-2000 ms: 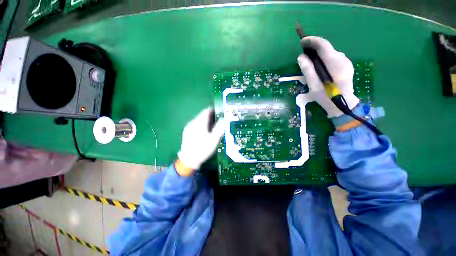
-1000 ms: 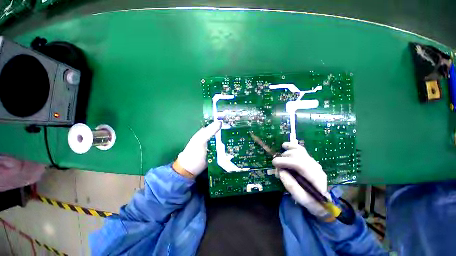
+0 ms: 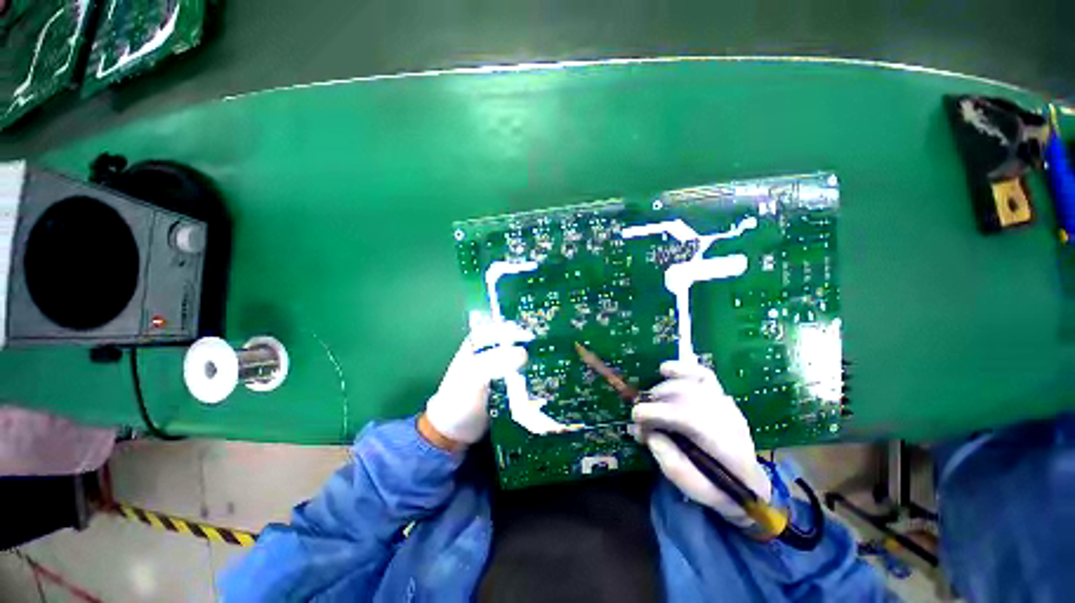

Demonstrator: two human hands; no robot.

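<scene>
A large green circuit board (image 3: 731, 342) with white tracks lies in front of me on the green mat, slightly turned. My gloved right hand (image 3: 705, 442) holds a soldering iron (image 3: 711, 468) with a black and yellow handle. Its copper-brown tip points up and left over the middle of the board; whether it touches cannot be told. My gloved left hand (image 3: 477, 377) is at the board's left edge, fingers over the rim and the left white track. Whether it also holds solder wire cannot be told.
A solder spool (image 3: 212, 370) and a grey fume extractor (image 3: 118, 265) stand at left. A black iron stand (image 3: 996, 147) with a tan sponge is at far right, beside a blue item (image 3: 1061, 177). More circuit boards (image 3: 142, 35) lie at top left beyond the mat (image 3: 354, 153).
My right hand has come down from the board's upper right with the iron, its tip now over the board's middle. The board has turned slightly. My left hand stays at the left edge.
</scene>
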